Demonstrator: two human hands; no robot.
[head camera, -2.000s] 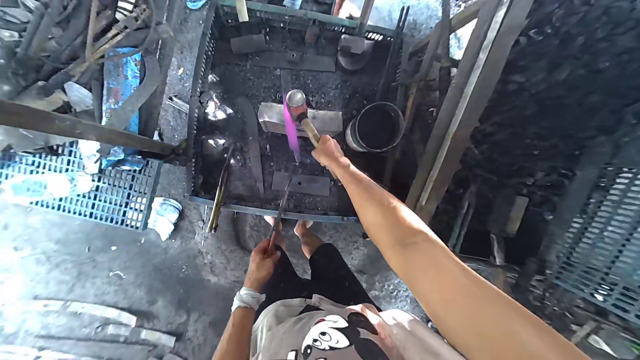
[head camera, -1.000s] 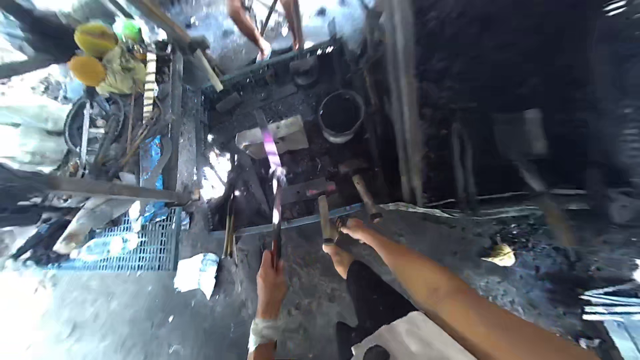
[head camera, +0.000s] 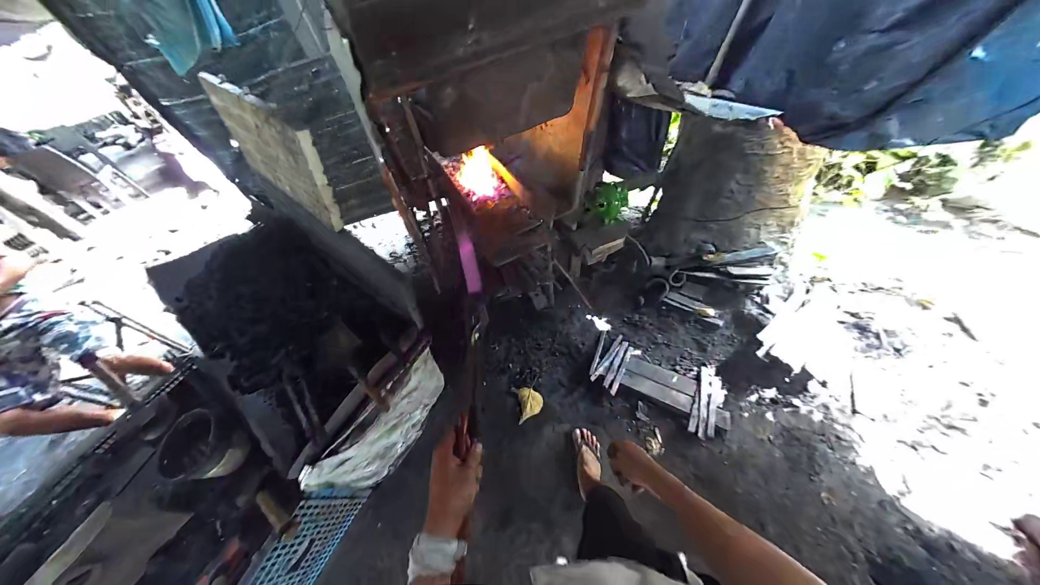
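Note:
My left hand (head camera: 455, 479), with a white wrap at the wrist, is closed around the handles of long metal tongs (head camera: 474, 366). A glowing pinkish-purple metal blade (head camera: 467, 260) extends from the far end of the tongs, just below and left of the burning forge fire (head camera: 481, 175). Near my foot in this view, my right hand (head camera: 635, 467) hangs low with its fingers curled; it appears to hold nothing.
A metal bucket (head camera: 203, 443) stands in the work area at lower left, with a person (head camera: 49, 357) beyond it. Charcoal (head camera: 268, 301) lies in a heap at left. Bundled strips (head camera: 709, 402) and a yellow leaf (head camera: 529, 404) lie on the dark ground.
The view has swung from the work area to the forge. My right hand held a hammer over the glowing blade and has let it go. My left hand still holds the tongs.

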